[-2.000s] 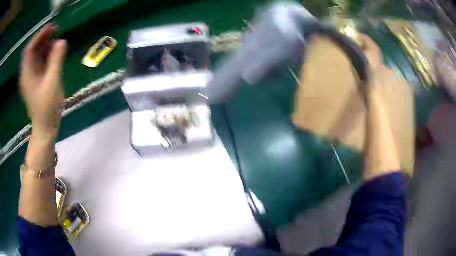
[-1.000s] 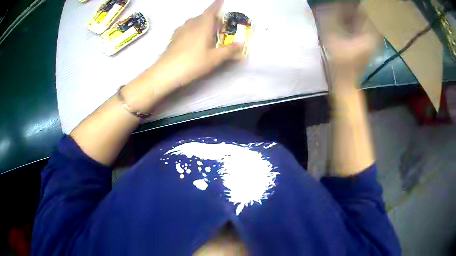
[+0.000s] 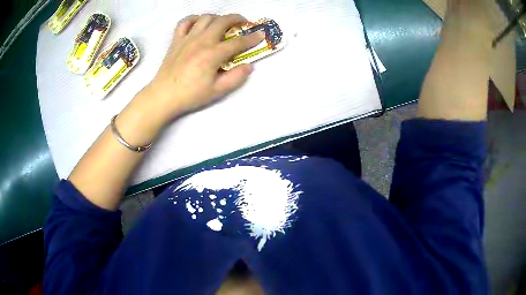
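A cream oval housing half [image 3: 259,53] with a dark circuit board at its right end and a yellow battery lies on the white mat [image 3: 311,86]. My left hand [image 3: 210,60] lies over its left part and holds it, with fingers across the top and the thumb along the near side. My right forearm [image 3: 455,69] reaches up at the top right; the right hand is cut off by the top edge, so what it holds does not show.
Several more open units with yellow batteries, one of them a near unit [image 3: 112,66], lie at the mat's upper left. A brown cardboard sheet [image 3: 503,69] is behind my right forearm. The green bench surface [image 3: 398,49] shows beyond the mat. A dark strand [image 3: 510,29] is at the top right.
The unit under my left hand has turned from upright to slanting, and my left hand now covers its left part. My right hand has moved up out of the picture.
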